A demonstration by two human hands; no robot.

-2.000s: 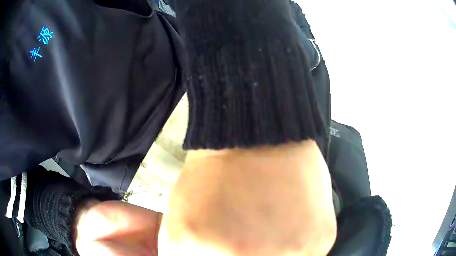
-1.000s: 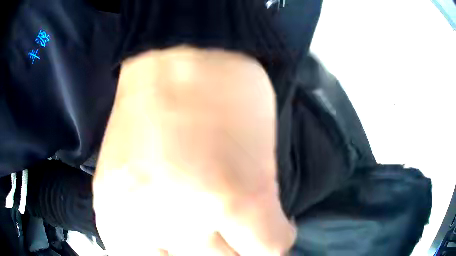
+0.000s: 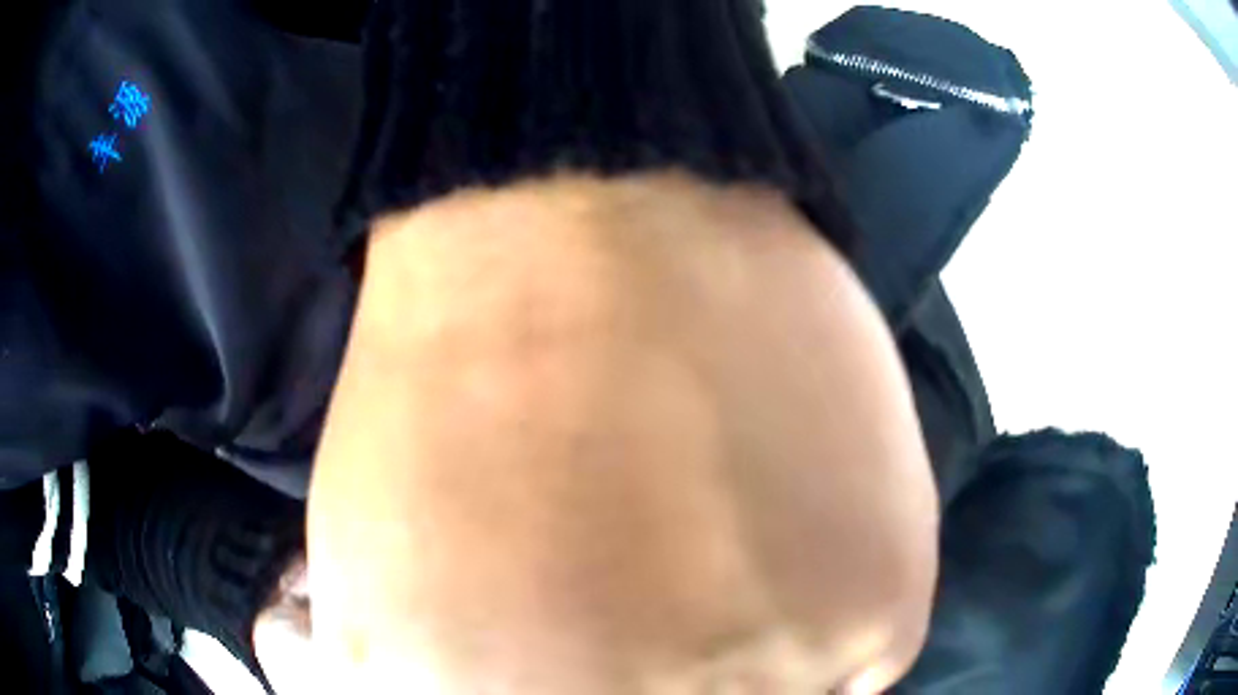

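Note:
My left hand (image 3: 625, 441) comes down from the top, very large and close to the camera; its fingers are cut off or hidden at the bottom edge. My right hand (image 3: 283, 631) shows only as a small patch at lower left, mostly behind the left. The black fabric bag (image 3: 937, 163) lies right of my left hand, partly hidden. A rounded pocket end with a silver zip (image 3: 916, 79) and a thin metal loop (image 3: 907, 99) shows at upper right. A soft black lobe (image 3: 1052, 570) with a fuzzy edge lies at lower right. What the fingers hold cannot be seen.
The off-white tabletop (image 3: 1107, 272) glares at the right, its curved edge near the frame's rim. My dark jacket (image 3: 136, 299) with blue characters fills the left side. Dark items (image 3: 102, 638) show at lower left.
The zipped pocket end and metal loop have come into view at upper right. My left hand shifts a little to the right from one second ago. The black lobe now hangs lower right.

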